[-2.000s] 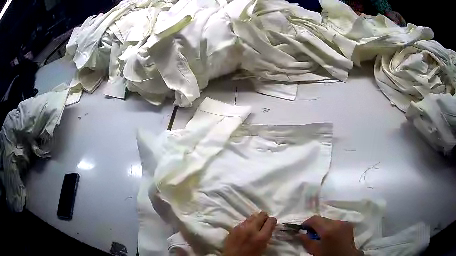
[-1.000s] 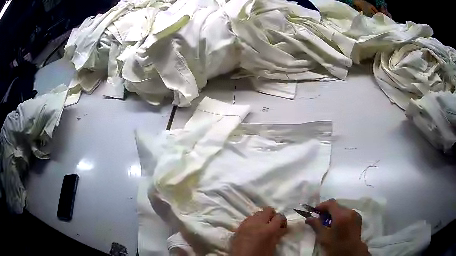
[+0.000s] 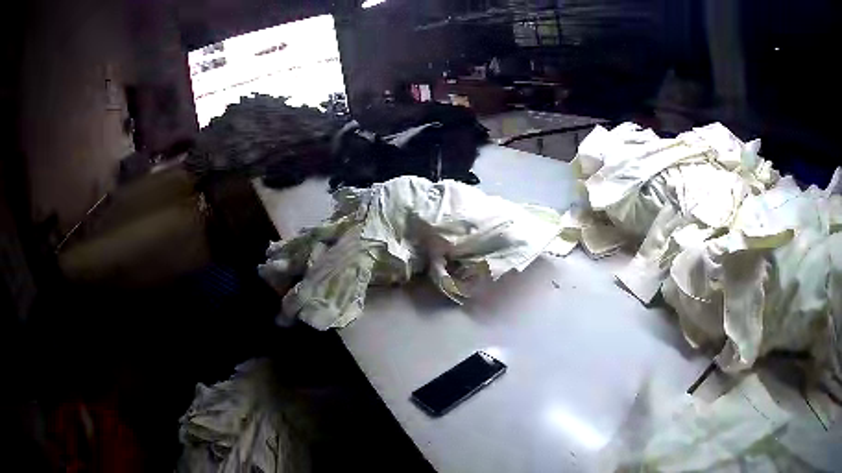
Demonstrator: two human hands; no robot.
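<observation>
Neither of my hands is in the picture, and no snips show. Nearest in front of me, a blurred off-white garment (image 3: 711, 434) lies at the bottom right, cut off by the picture's edge. A black mobile phone (image 3: 459, 382) lies flat on the glossy white table (image 3: 489, 425). A small heap of cream garments (image 3: 415, 231) lies beyond the phone at the table's left edge, partly hanging over it.
A large cream garment pile (image 3: 720, 231) stands at the right. Dark cloth (image 3: 406, 139) is heaped at the table's far end. More pale garments (image 3: 240, 420) lie low at the left, below the table edge. A bright opening (image 3: 268, 69) is at the back.
The view has swung left and up. Both hands, the snips and most of the worked garment have left the picture. The far end and the floor side at the left now show.
</observation>
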